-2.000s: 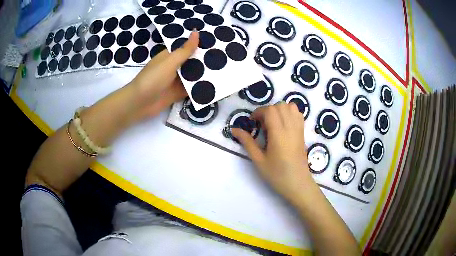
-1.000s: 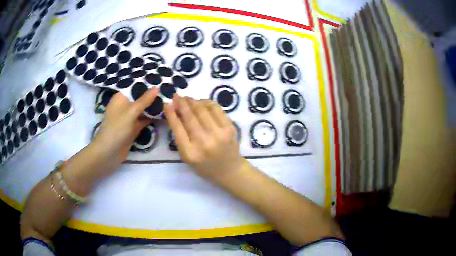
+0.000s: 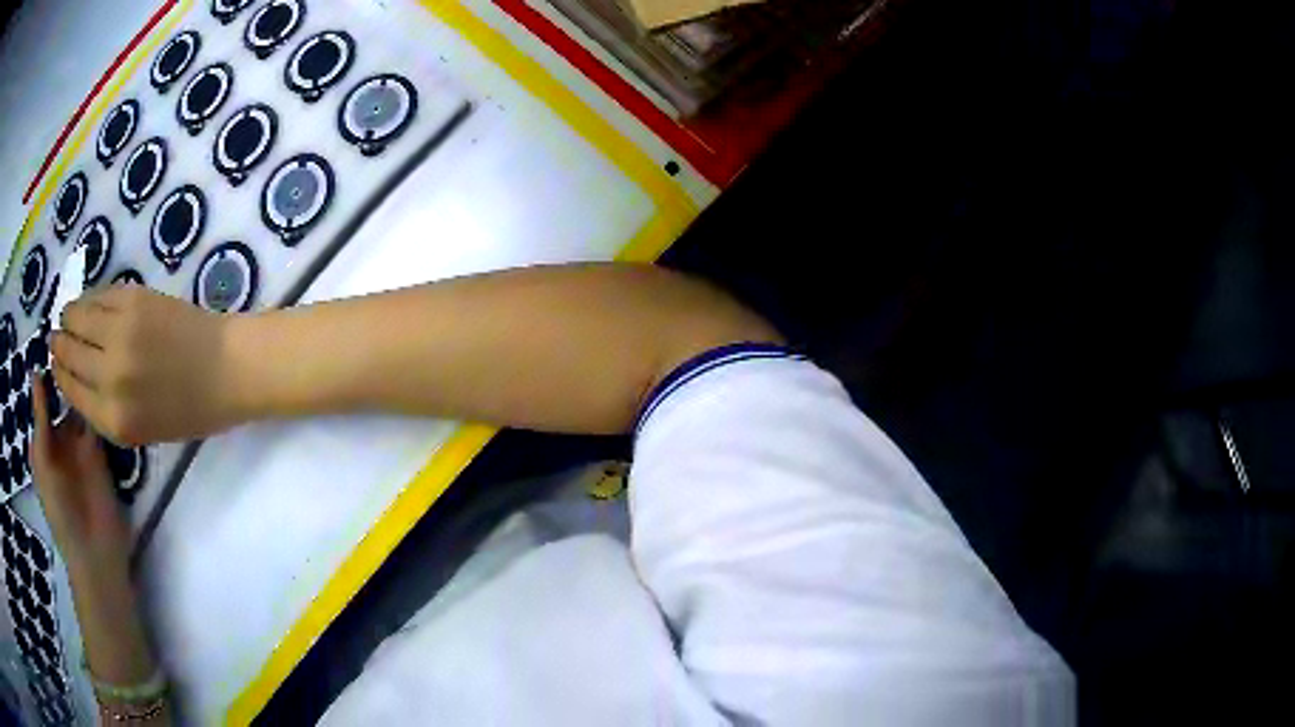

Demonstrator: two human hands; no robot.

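My left hand [image 3: 78,462] is at the far left, partly behind my right hand, and holds a white liner sheet with black discs [image 3: 14,426] that is cut off by the picture's left edge. My right hand [image 3: 142,367] is at the sheet with its fingers bent together; its fingertips are hidden, so I cannot tell if they hold a disc. Below lies the whitish foam tray [image 3: 330,234] with rows of round units. Most units in view have black centres [image 3: 246,141]. Three along the near edge have silver-grey centres [image 3: 298,196].
Another sheet of black discs [image 3: 29,589] lies at the lower left. Yellow tape [image 3: 561,107] and red tape [image 3: 625,88] mark the white bench. Part of the layered stack [image 3: 682,50] shows at the top. My right sleeve [image 3: 838,540] fills the lower middle.
The view has turned and swung right, so tray and hands now sit at the left. Both hands are still together at the disc sheet, now partly out of the picture.
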